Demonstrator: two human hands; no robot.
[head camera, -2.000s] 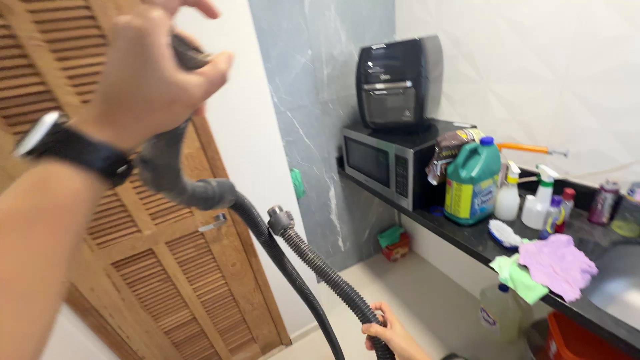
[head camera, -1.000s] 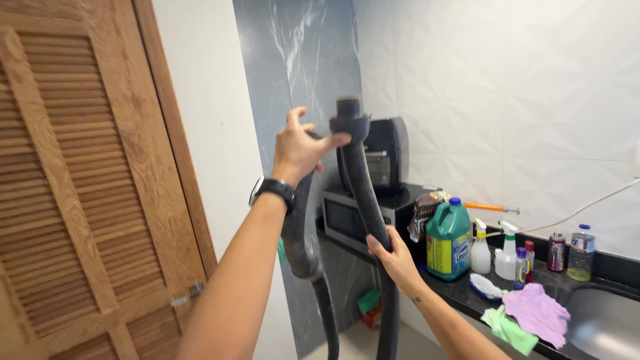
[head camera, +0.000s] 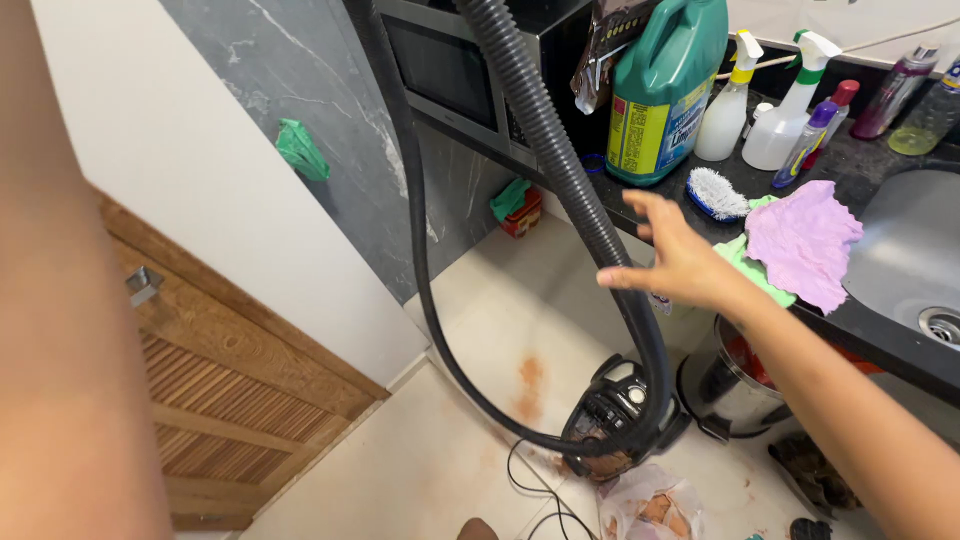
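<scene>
A black corrugated vacuum hose (head camera: 559, 139) hangs from the top edge of the view and curves down to the black canister vacuum cleaner (head camera: 619, 412) on the floor. My right hand (head camera: 675, 259), fingers spread, is beside the hose; its thumb overlaps the hose, but the fingers are not wrapped round it. My left forearm fills the left edge and rises out of the top of the view, so my left hand is not seen. A smoother black length of hose (head camera: 416, 217) loops down on the left and meets the other near the vacuum cleaner.
The black counter (head camera: 892, 322) carries a green jug (head camera: 664, 97), spray bottles (head camera: 780, 120), a scrub brush (head camera: 716, 195), a pink cloth (head camera: 806, 240) and a microwave (head camera: 457, 75). Below are a metal bin (head camera: 742, 382) and a plastic bag (head camera: 649, 506). Reddish dirt (head camera: 530, 386) marks the floor.
The view has tilted down to the floor. My right hand, closed round the hose one second ago, has spread its fingers. My left hand has passed out of view.
</scene>
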